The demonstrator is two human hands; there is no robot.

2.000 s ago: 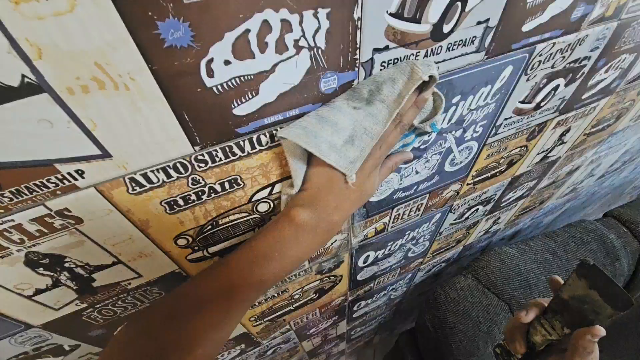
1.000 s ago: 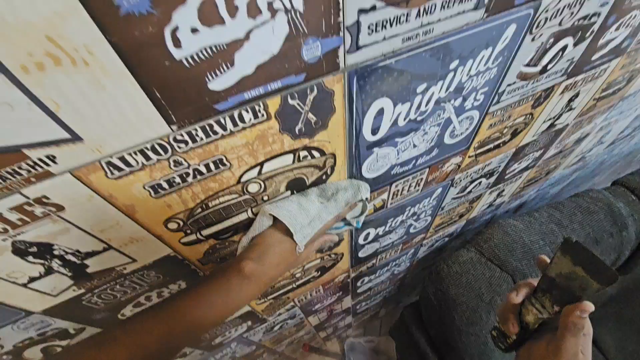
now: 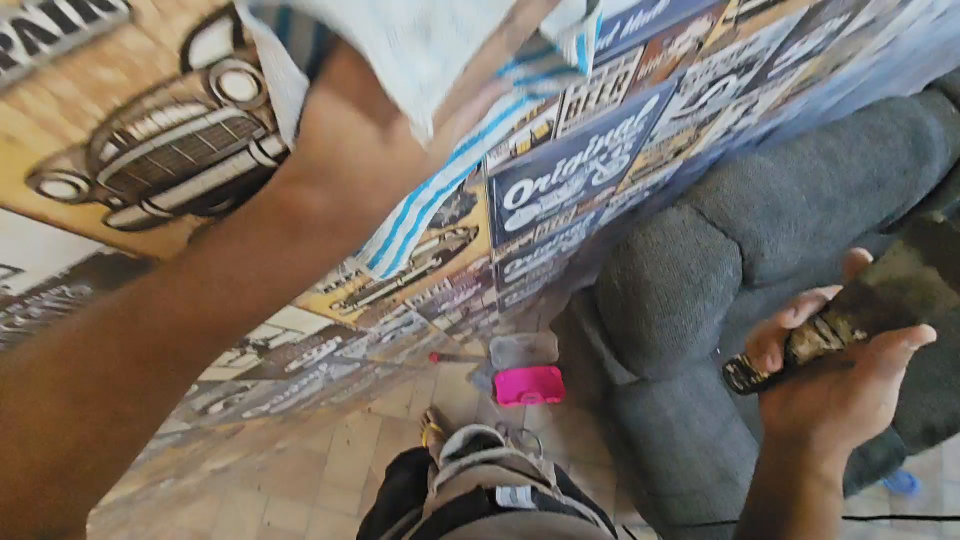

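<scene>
At the top centre, a white cloth with blue stripes (image 3: 427, 52) partly covers my left hand (image 3: 360, 139), and its striped end hangs down beside the wrist. The hand is at the wall covering printed with vintage-style posters (image 3: 172, 150); its fingers are hidden under the cloth. On the right, my right hand (image 3: 832, 375) is palm up around the handle of a stained, broad-bladed scraper (image 3: 840, 322). That tool is above the grey sofa, its blade pointing to the upper right.
A grey fabric sofa (image 3: 667, 300) stands along the wall. On the tiled floor lie a pink plastic container (image 3: 529, 386), a translucent tray (image 3: 523, 349) and a thin red-ended object (image 3: 446, 358). A blue item (image 3: 902, 482) and a dark cable (image 3: 900, 517) are at the lower right.
My left hand with the cloth has moved down the wall from beside the blue motorcycle poster. The view has tilted down, bringing the floor into sight. My right hand still holds the scraper.
</scene>
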